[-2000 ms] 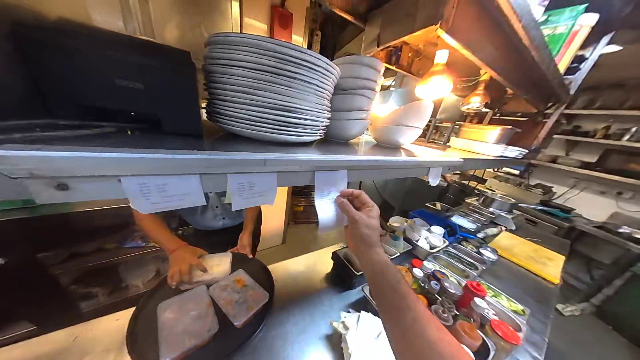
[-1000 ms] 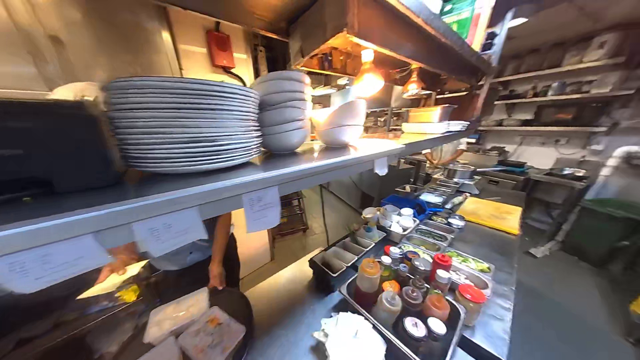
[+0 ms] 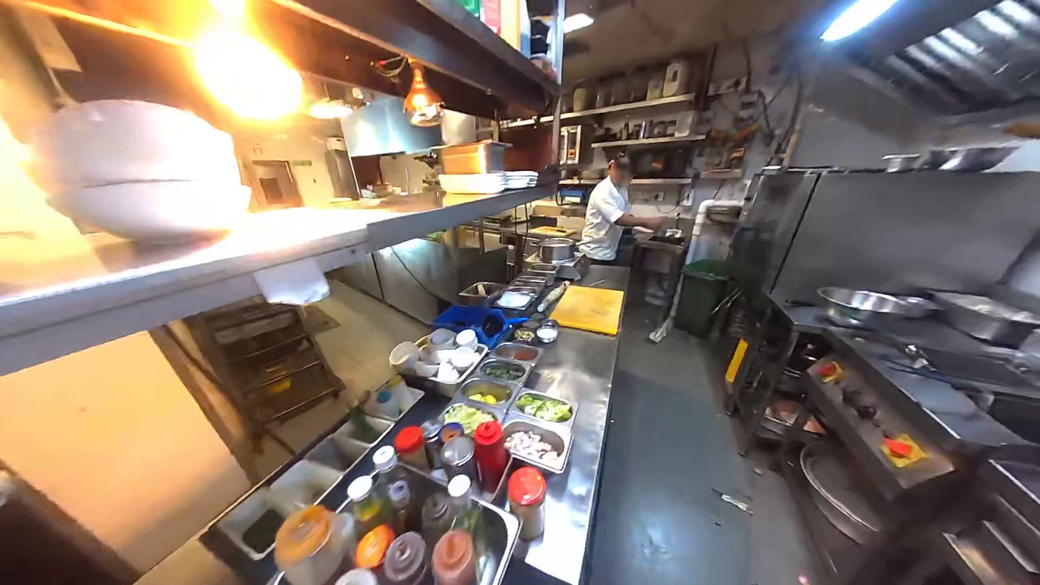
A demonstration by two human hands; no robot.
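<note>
Neither of my hands shows in the head view now. Below me a metal tray [image 3: 508,532] holds several sauce bottles and jars, among them a red squeeze bottle [image 3: 490,455]; a jar with a red lid [image 3: 528,504] stands beside it. Beyond are steel pans with chopped greens [image 3: 544,408] and a pale chopped food [image 3: 532,445]. A container of white cups [image 3: 443,357] and a blue bin [image 3: 471,325] lie to their left. Farther along the counter rests a yellow cutting board [image 3: 589,309].
Upper left, white bowls [image 3: 146,171] sit on the pass shelf [image 3: 325,236] under glowing heat lamps [image 3: 422,101]. A person in white [image 3: 603,215] stands at the far end. Metal pans [image 3: 861,305] rest on the right-hand counter, across the floor aisle [image 3: 666,439].
The view has swung far to the right. My hand, at a paper slip on the shelf edge two seconds ago, is out of view. The plate stack and the other person's hands are out of view too.
</note>
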